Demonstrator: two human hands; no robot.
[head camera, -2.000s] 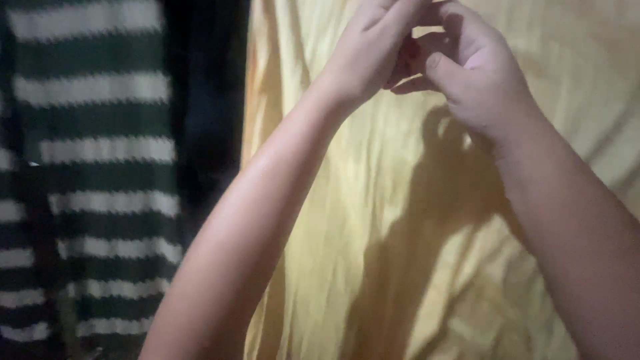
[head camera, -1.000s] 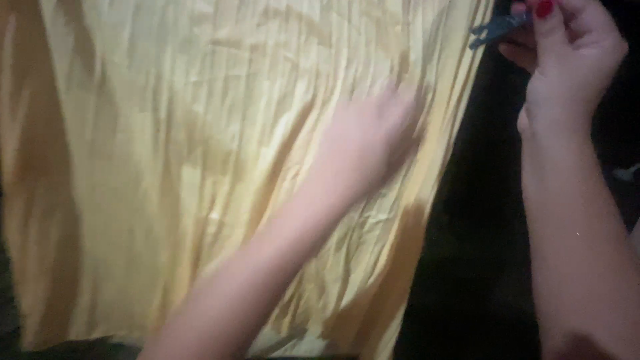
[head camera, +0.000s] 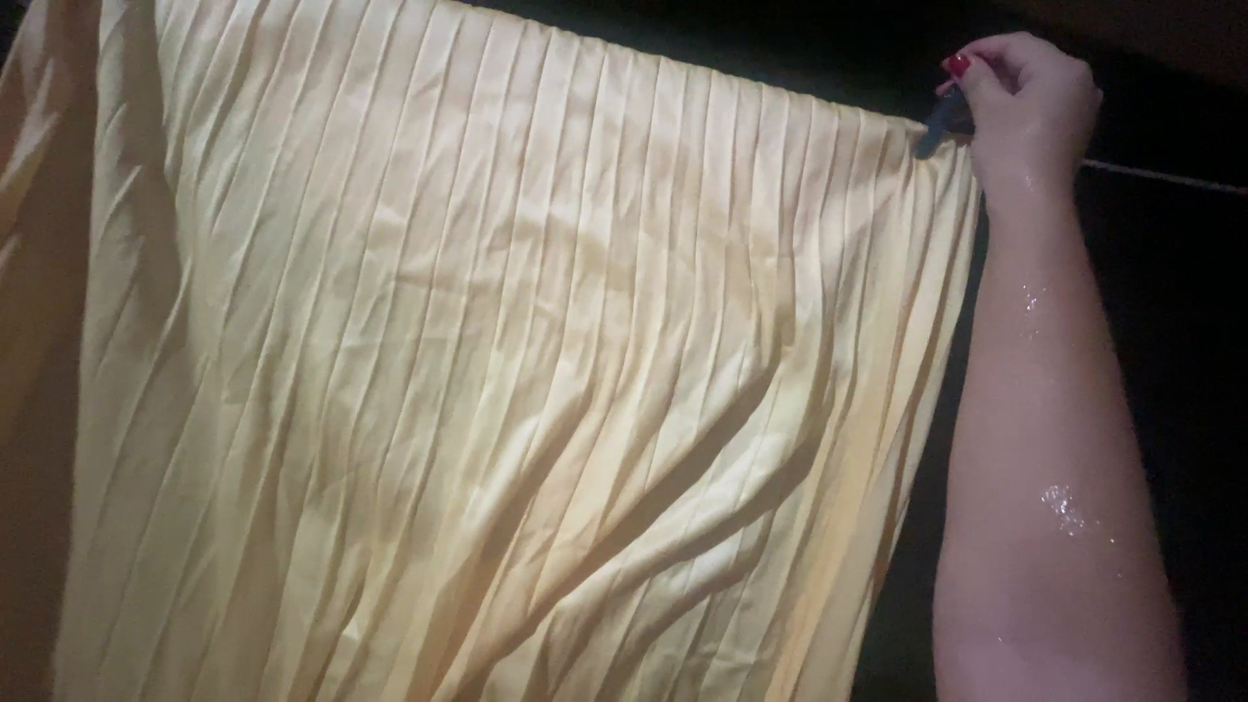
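A pleated pale yellow cloth (head camera: 546, 322) hangs over a thin line and fills most of the head view. At its top right corner my right hand (head camera: 1033, 107) pinches a dark blue clothespin (head camera: 941, 125) between thumb and fingers. The clothespin's jaws lie over the cloth's top edge at the line; whether they grip it cannot be told. Red polish shows on the thumb nail, and wet patches shine on the forearm. My left hand is out of the frame.
The clothesline (head camera: 1160, 175) runs on to the right beyond my wrist. Darkness lies behind it. At the far left, more yellow-orange fabric (head camera: 39, 341) hangs in shadow.
My left hand, over the cloth one second ago, has left the view. My right hand has brought the clothespin from beside the cloth to its top right corner. The view has shifted.
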